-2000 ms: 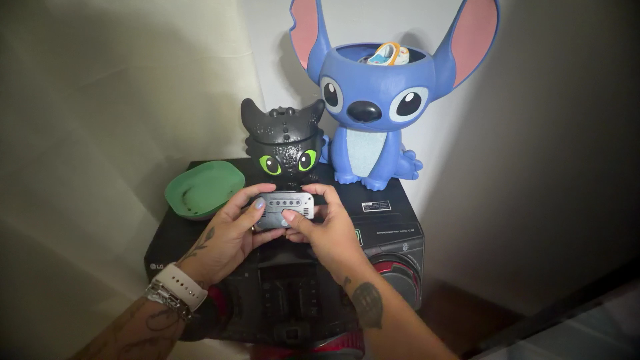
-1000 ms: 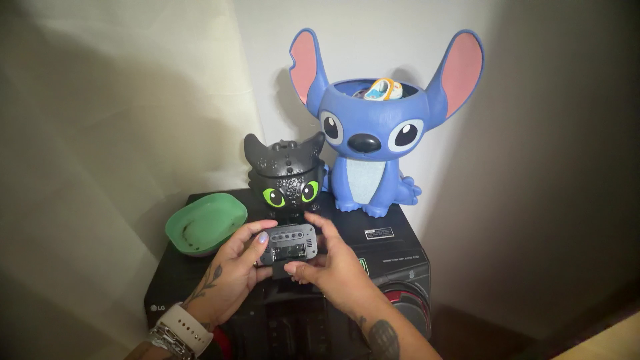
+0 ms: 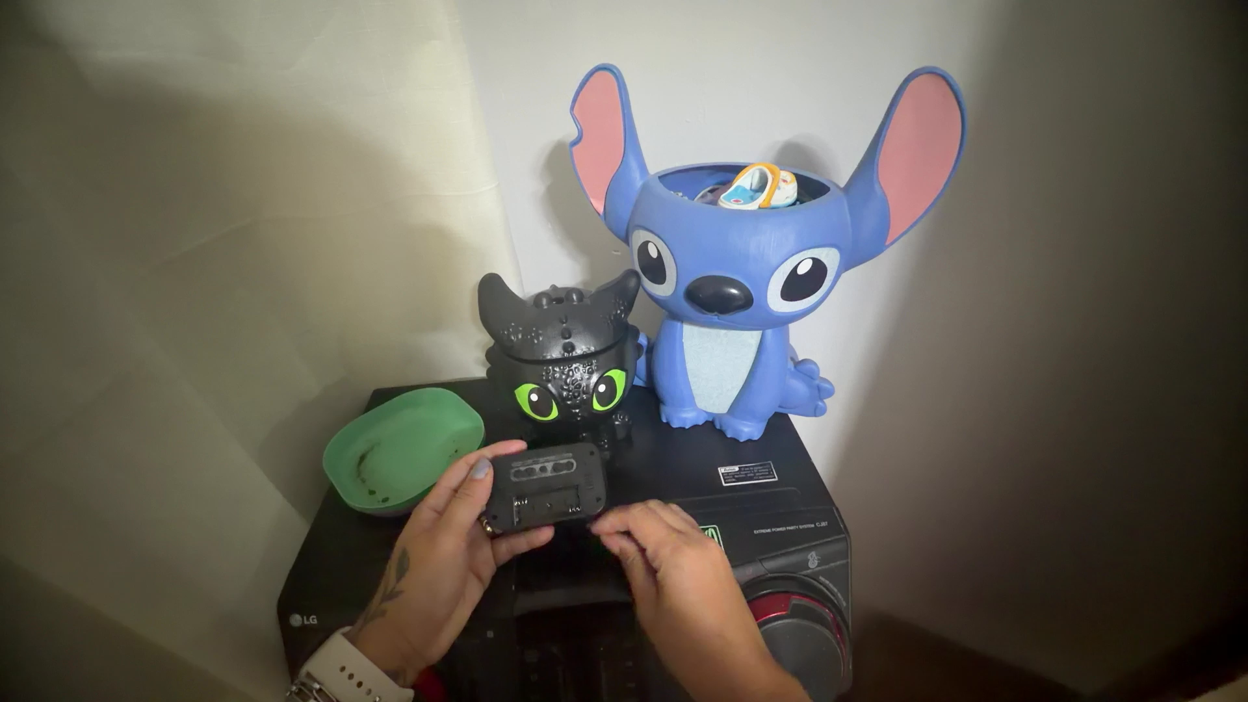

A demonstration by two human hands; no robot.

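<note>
A small black electronic device, its back towards me, shows an uncovered battery compartment with spring contacts and no battery visible inside. My left hand holds it by its left side, thumb at the upper left edge and fingers behind and below. Just off the device's lower right corner is my right hand, fingertips pinched together; whether something small is between them cannot be told. Behind the device sits a black dragon-head container with green eyes.
The black LG audio system is the surface below. On it stand a green plastic dish with dark specks at the left and a blue big-eared character planter holding a small toy shoe. Walls rise behind.
My right hand has let go of the device and moved to its lower right. The device's battery compartment, covered two seconds ago, is uncovered now. The view has shifted.
</note>
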